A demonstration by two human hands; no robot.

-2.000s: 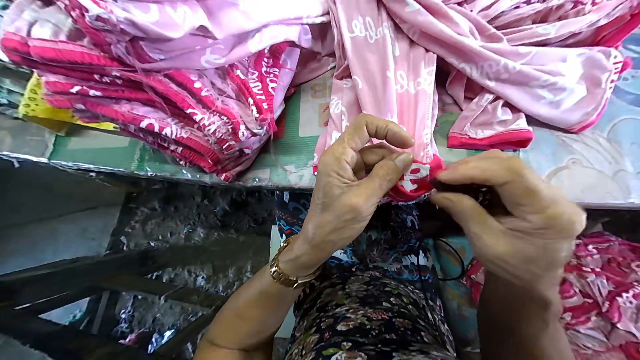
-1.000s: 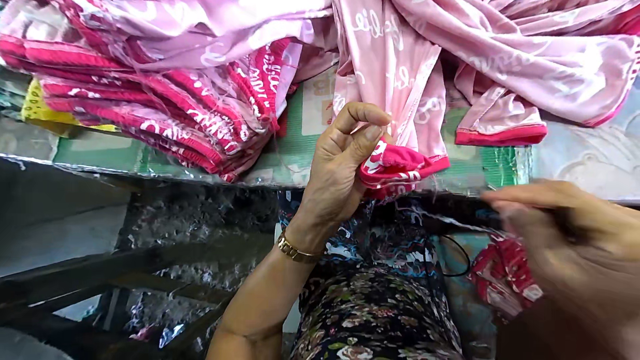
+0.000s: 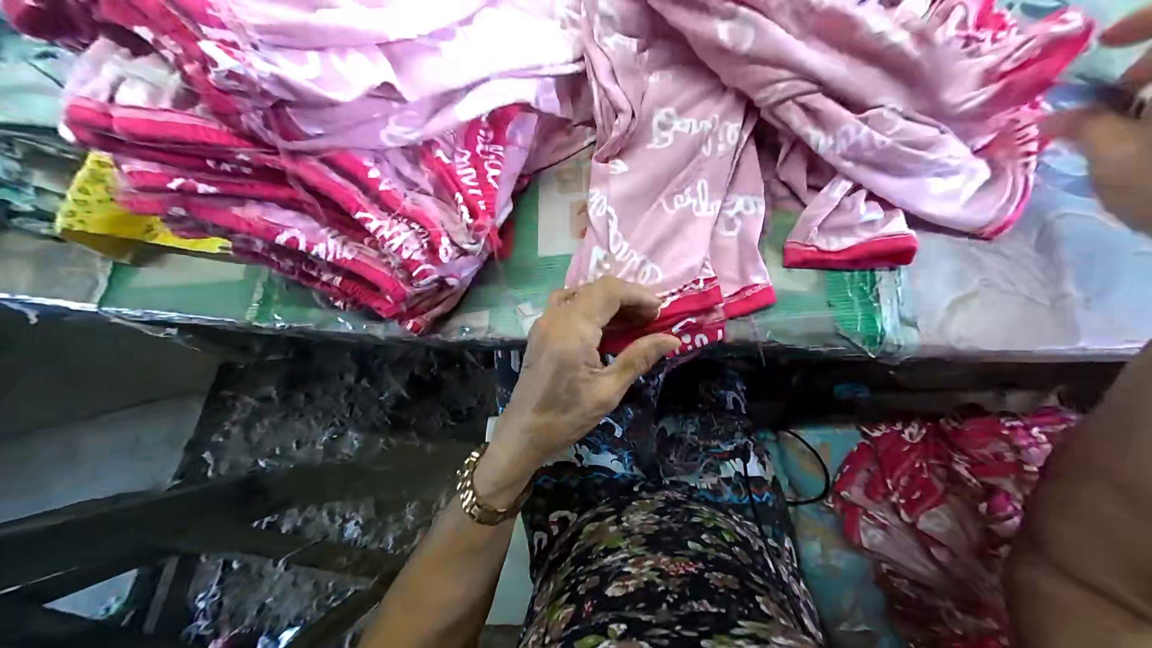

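My left hand, with a gold-coloured watch at its wrist, pinches the dark pink cuff of a light pink garment printed with white lettering. This cuff lies at the table's front edge. My right hand is blurred and cut off at the right edge of the view, beside the dark pink trim of another pink garment; whether it touches the cloth or holds a small dark thing cannot be made out.
A stack of pink garments with dark pink trim lies on the left of the table, over a yellow printed cloth. Below the table at right is a heap of red and pink fabric. A thin black cord loops nearby.
My right hand was at the cuff, then pulled away to the right with a strand trailing; it is now farther up at the right edge. My left hand stays on the cuff.
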